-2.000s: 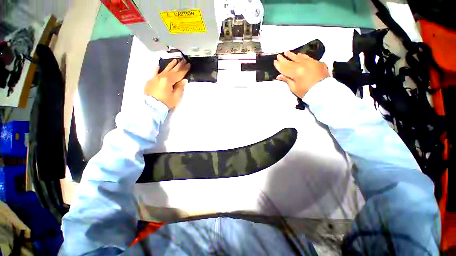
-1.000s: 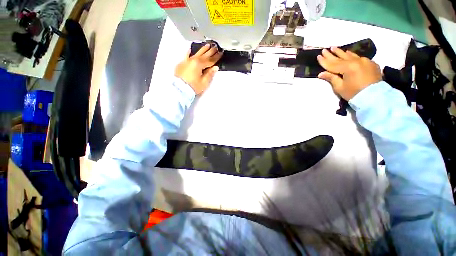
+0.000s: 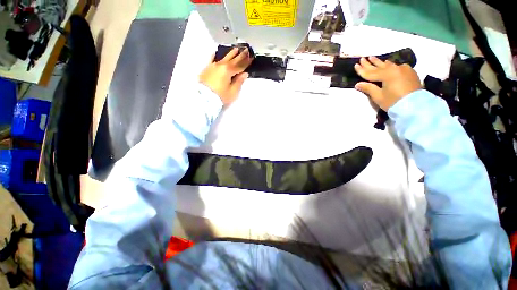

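Note:
A dark camouflage shoulder strap (image 3: 270, 68) lies crosswise under the head of the sewing machine (image 3: 266, 25), its middle covered by the clamp and plate (image 3: 309, 73). My left hand (image 3: 227, 75) presses flat on its left end. My right hand (image 3: 391, 81) rests with spread fingers on its right part, and the rounded tip shows beyond the fingers. A small black buckle end (image 3: 381, 119) hangs below my right hand. A second camouflage shoulder strap (image 3: 272, 174) lies on the white sheet nearer me, its left end hidden by my left sleeve.
The white sheet (image 3: 255, 124) covers the table, with a dark grey sheet (image 3: 142, 73) on its left. A stack of straps (image 3: 73, 107) hangs over the left edge, above blue bins (image 3: 31, 119). Tangled black webbing pieces (image 3: 484, 113) lie at the right.
The camera view has shifted, so the machine and table now appear further right than two seconds ago. Both hands remain on the strap; no clear movement of the work shows.

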